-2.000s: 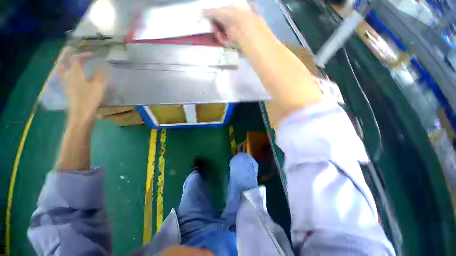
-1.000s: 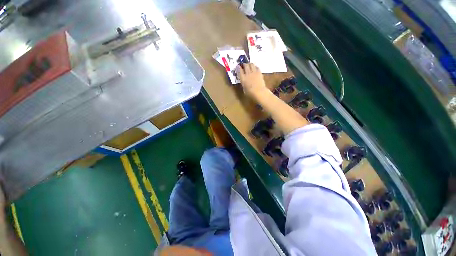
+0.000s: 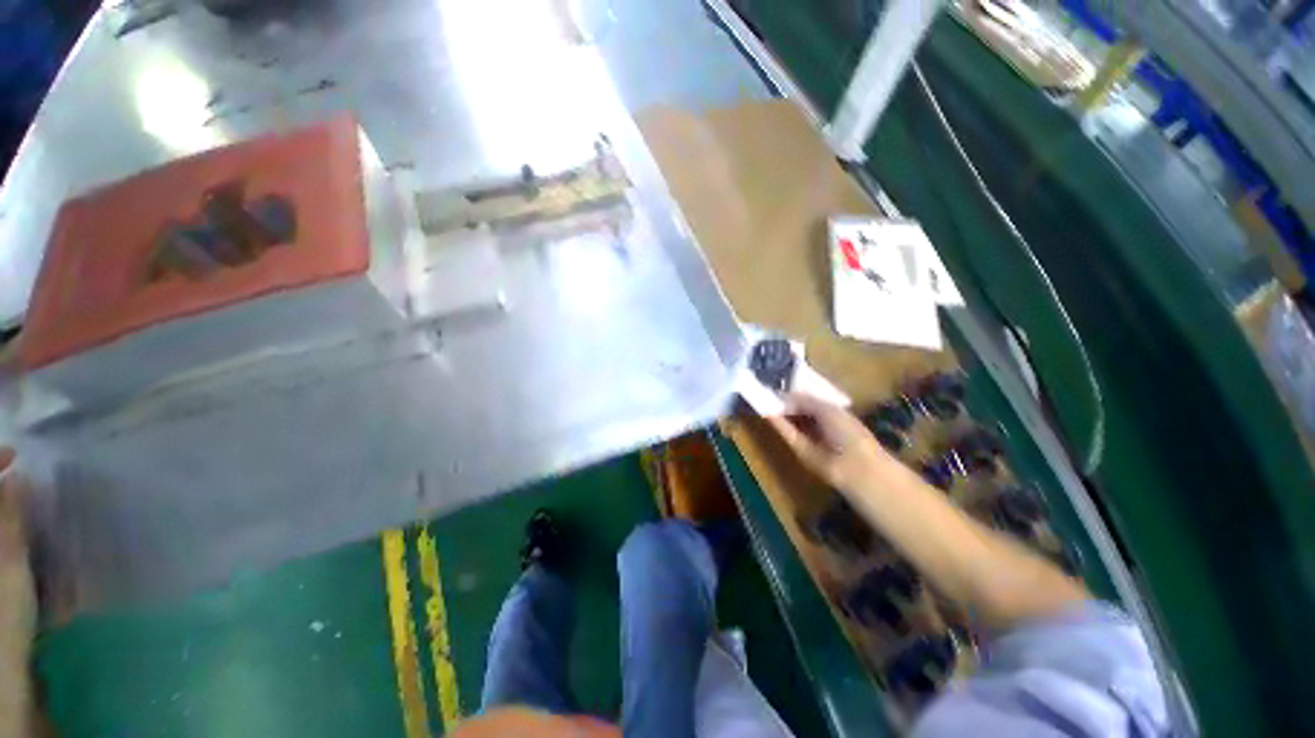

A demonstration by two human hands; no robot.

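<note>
My right hand (image 3: 825, 433) grips the lower edge of a white blister card (image 3: 760, 395) with a black product (image 3: 773, 363) on it, at the corner between the metal table and the cardboard. My left hand (image 3: 12, 555) is cut off by the left edge at the table's front; its fingers cannot be made out. The sealing fixture (image 3: 217, 339) stands on the metal machine table (image 3: 577, 361). Its red-orange rubber pad (image 3: 108, 274) is uncovered and shows the dark recess.
Spare printed cards (image 3: 887, 310) lie on the cardboard (image 3: 750, 188) of the side bench. Rows of black products (image 3: 883, 594) lie nearer me. A brassy metal bar (image 3: 534, 202) is right of the fixture. A green conveyor (image 3: 1154, 375) runs along the right.
My right hand has picked up the card with the black product and brought it back towards the table corner. The view has shifted left, showing more of the fixture.
</note>
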